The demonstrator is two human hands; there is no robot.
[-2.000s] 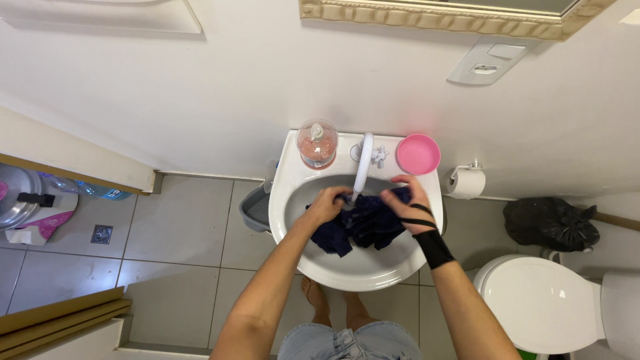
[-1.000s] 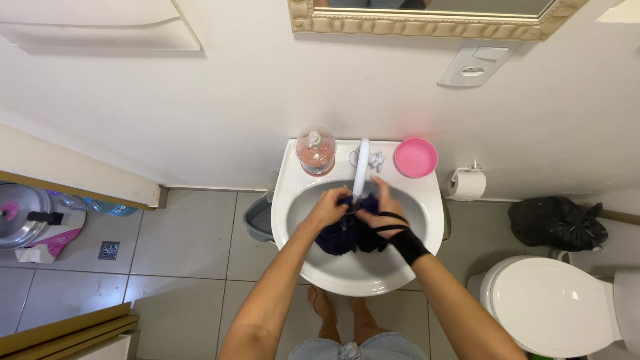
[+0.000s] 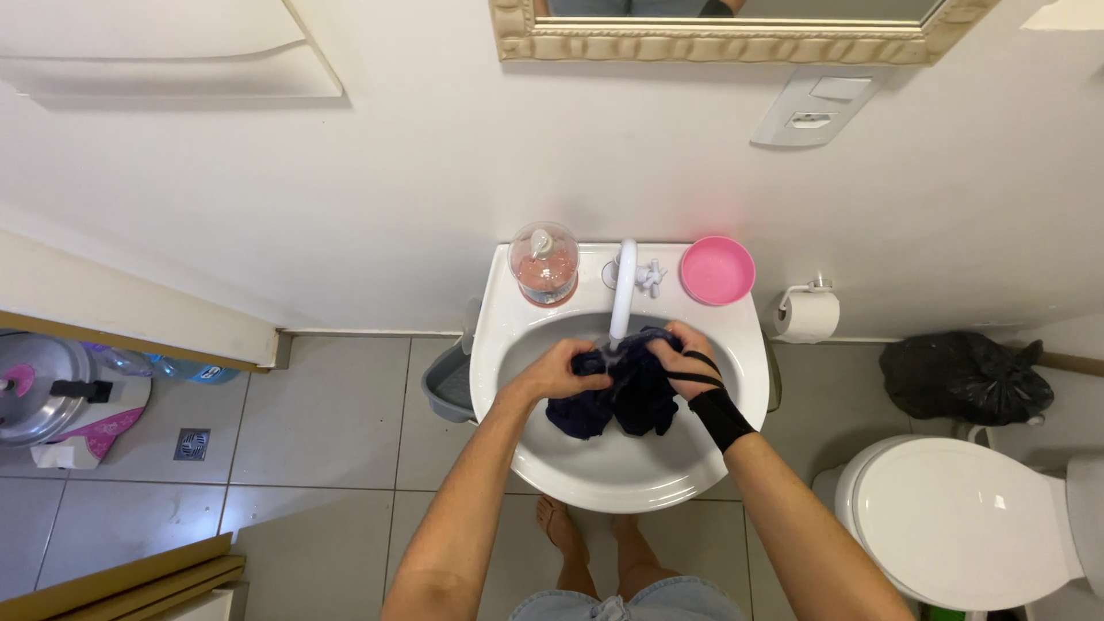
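Note:
A dark navy cloth (image 3: 617, 392) hangs bunched between my hands in the white bathroom sink (image 3: 617, 492), right beneath the spout of the white faucet (image 3: 623, 293). Water seems to run from the spout onto it. My left hand (image 3: 569, 371) grips the cloth's left side between thumb and fingers. On the other side my right hand (image 3: 686, 358) pinches its upper right part; a black wrist support with straps covers that wrist. The cloth's lower folds reach into the basin, and some fingertips are hidden by fabric.
A soap dispenser (image 3: 545, 263) stands left of the faucet, a pink bowl (image 3: 718, 271) right of it. Beyond are a toilet paper roll (image 3: 808, 312), a black bag (image 3: 962, 379) and a closed toilet (image 3: 957, 522). A grey bin (image 3: 448, 384) sits left of the sink.
The cloth was gathered closer together a second ago; now my hands are farther apart and it hangs more spread out between them.

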